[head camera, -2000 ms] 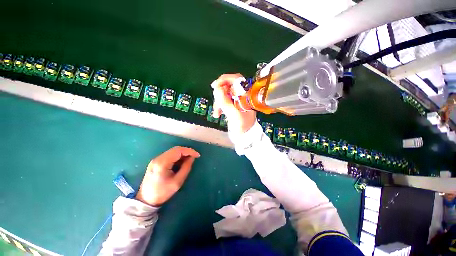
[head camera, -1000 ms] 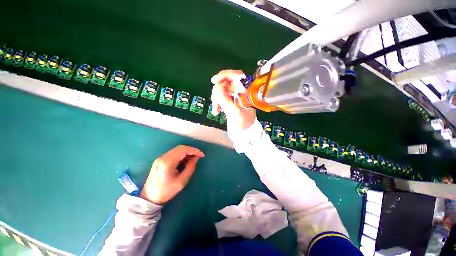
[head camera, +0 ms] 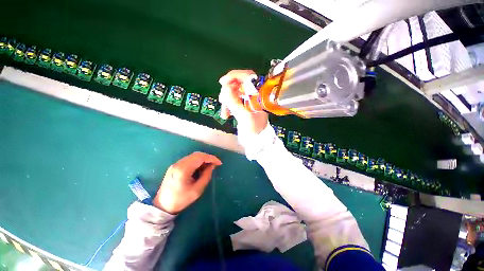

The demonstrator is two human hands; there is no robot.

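Note:
My right hand [head camera: 244, 100] is closed around the lower end of a hanging silver and orange dispensing tool [head camera: 318, 82], over the row of boards. The tool's tip is hidden by the hand. Small green circuit boards [head camera: 142, 83] with yellow, blue and black parts lie in a long row along the near edge of the dark green belt [head camera: 159, 32]. My left hand [head camera: 186, 182] is over the teal bench, fingers curled with thumb and fingertips close together; nothing shows in it. A blue wrist band [head camera: 139, 189] with a thin cord is at its wrist.
Crumpled white paper [head camera: 270, 228] lies on the teal bench [head camera: 79, 153]. White blocks [head camera: 395, 233] line a black mat [head camera: 431, 238] at right. A pale support arm [head camera: 382, 21] and black hose [head camera: 414, 48] cross the upper right. Part of a person [head camera: 471, 232] shows at the right edge.
The boards have shifted along the belt towards the right. My right hand and the tool have moved slightly up and left in the picture. My left hand has moved slightly right, still curled.

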